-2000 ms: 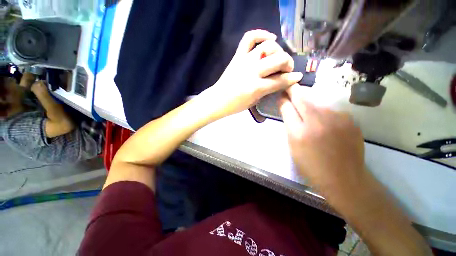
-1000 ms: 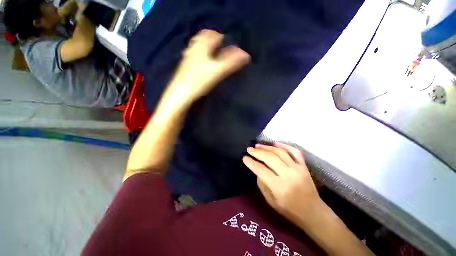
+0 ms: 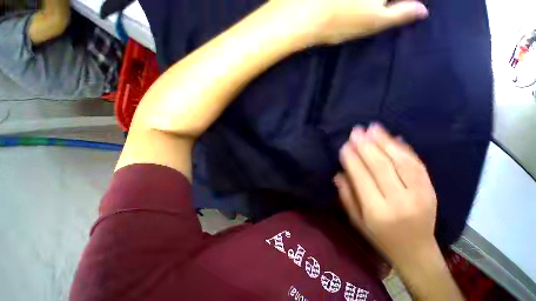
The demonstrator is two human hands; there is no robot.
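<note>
A large navy fabric panel (image 3: 429, 88) is spread over the white table and hangs over its front edge onto my lap. My left hand (image 3: 347, 20) lies on the upper part of the cloth near the top edge of the picture, thumb pointing right, fingers partly cut off. My right hand (image 3: 391, 182) rests flat on the cloth lower down, palm down, fingers extended. Neither hand visibly grips the cloth.
A red plastic basket (image 3: 134, 79) stands left of the cloth. Another person (image 3: 50, 59) sits at the upper left. Part of the machine bed (image 3: 517, 111) with small red marks shows at the right edge. A blue-green hose (image 3: 64, 142) crosses the grey floor.
The navy cloth has spread right, over the table edge and towards the machine bed. My left hand has moved up and right; my right hand has moved from the table edge onto the cloth.
</note>
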